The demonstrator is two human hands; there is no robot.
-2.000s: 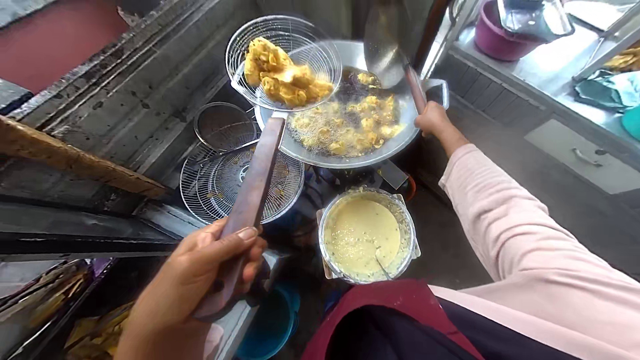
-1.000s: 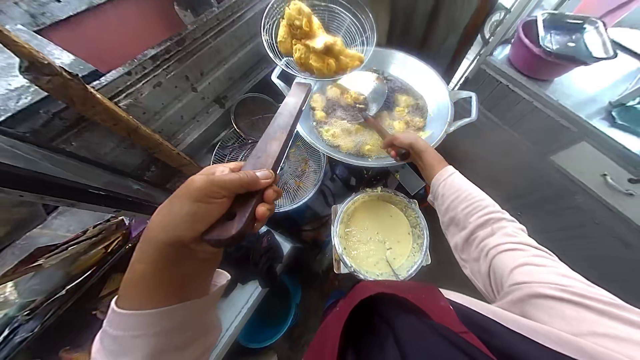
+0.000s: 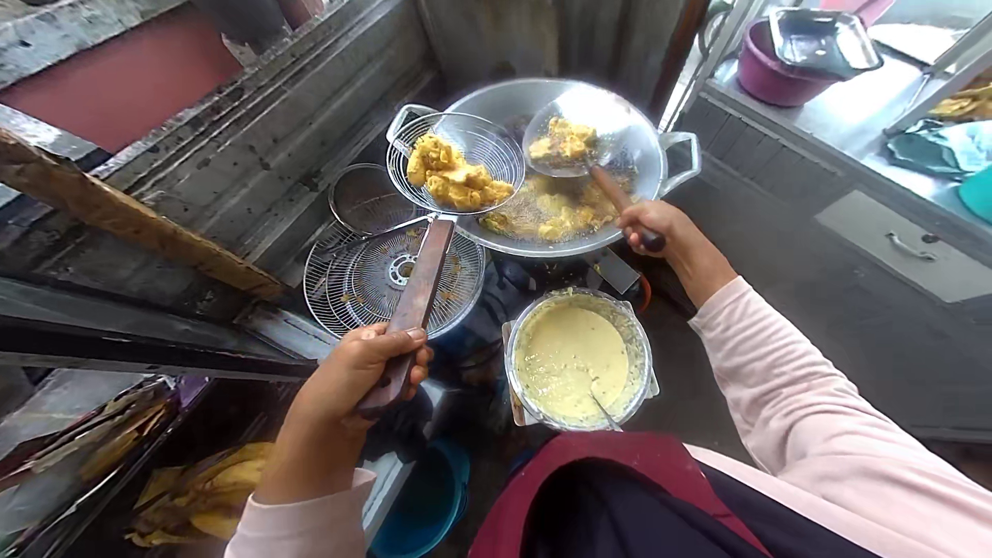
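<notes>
My left hand (image 3: pixel 368 376) grips the dark wooden handle of a wire strainer (image 3: pixel 504 147), whose basket holds golden fried pieces (image 3: pixel 457 177) over the wok's left edge. In my right hand (image 3: pixel 666 236) is the wooden handle of a metal skimmer (image 3: pixel 542 159); several fried pieces (image 3: pixel 570 139) lie on its round head, held above the oil. Beneath both tools is a large metal wok (image 3: pixel 643 116) with two loop handles. More pieces (image 3: pixel 566 225) fry in its bubbling oil. A bowl of pale yellow batter (image 3: pixel 573 360) with a metal spoon in it stands nearer me.
Left of the wok are a round wire rack (image 3: pixel 387 287) over a basin and a smaller sieve (image 3: pixel 372 198). A wooden post (image 3: pixel 132 213) slants along the left wall. A blue tub (image 3: pixel 426 504) sits low down. On the right counter stands a purple basin (image 3: pixel 783 66) with a metal tray.
The skimmer has come up out of the oil with fried pieces on it. The strainer, with its fried pieces, is now lower, beside the skimmer over the wok's left edge.
</notes>
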